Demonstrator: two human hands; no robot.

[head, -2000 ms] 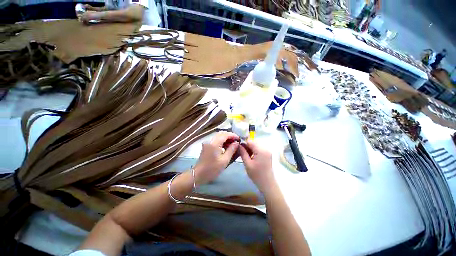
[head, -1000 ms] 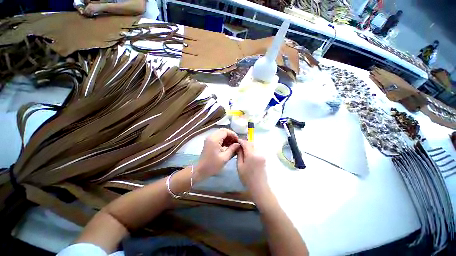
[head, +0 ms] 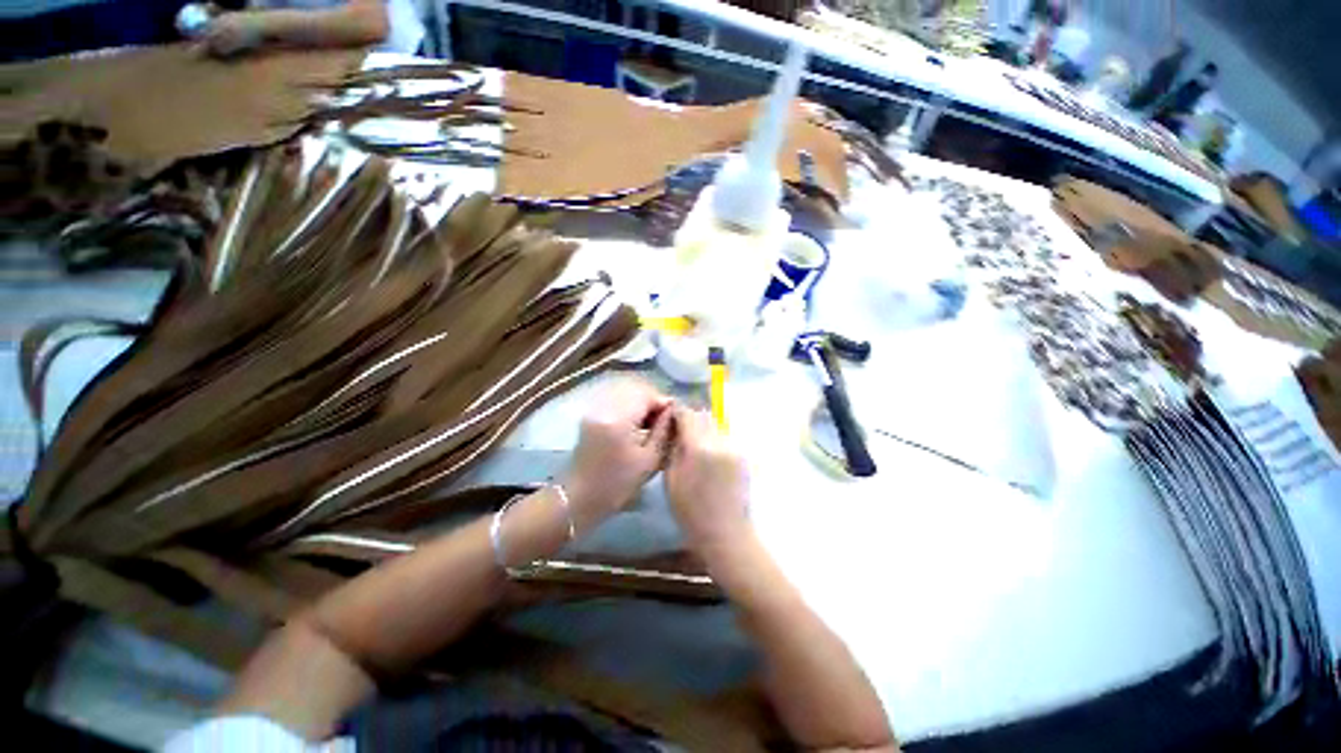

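Observation:
My left hand and my right hand meet in front of the glue pot, fingertips pinched together on a small dark strap end, mostly hidden by the fingers. A brown strap with a white edge line lies below my wrists over the grey board. The yellow-handled brush stands just beyond my right hand. The glue pot is beside the whitish glue bottle with its long upright nozzle. The picture is slightly blurred.
A large fanned strap bundle fills the left. A black-handled hammer lies on a pale tape ring, right of the pot. A blue roll is behind the pot. Brown panels and another person's arm are beyond. Thin straps lie far right.
The whole view has shifted, so things sit a little further left and higher. My hands stay pinched together at nearly the same place before the pot.

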